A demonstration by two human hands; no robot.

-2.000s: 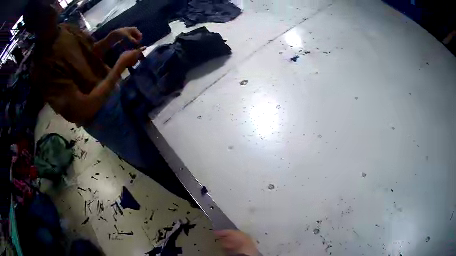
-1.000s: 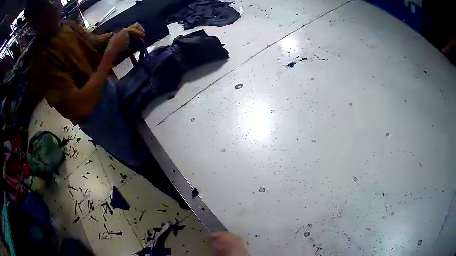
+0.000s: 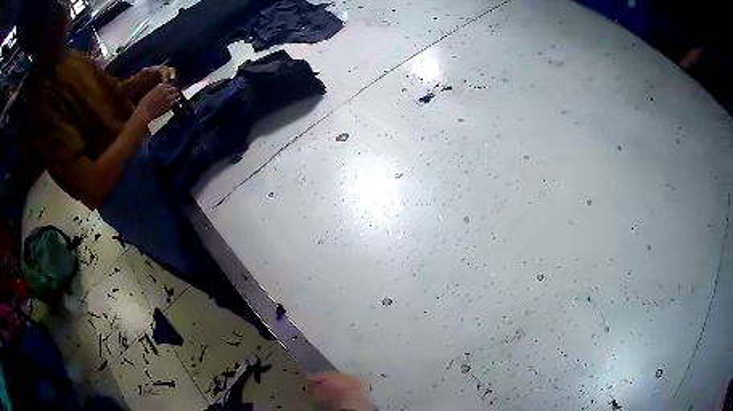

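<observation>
My left hand (image 3: 341,391) is blurred and cut off by the bottom edge. It rests at the table's grey edge strip (image 3: 257,301); its fingers cannot be made out clearly. My right hand is not in view. The white cutting table (image 3: 450,265) carries tiny dark bits and small round marks. A dark fabric bundle (image 3: 265,92) lies at the table's upper left, in front of a coworker in a brown top. The coworker's hands (image 3: 161,92) are close together above its near end, with a thin dark length hanging below them.
A long dark fabric stack (image 3: 185,40) and crumpled dark cloth (image 3: 297,22) lie behind the bundle. The floor at left holds dark scraps (image 3: 166,327) and a green cloth heap (image 3: 50,261). A small skin-coloured part of someone (image 3: 691,57) shows at the upper right.
The view has shifted, so the table and coworker appear further left. The coworker's hands have moved above the bundle, lifting and then lowering. My left hand stays at the table edge.
</observation>
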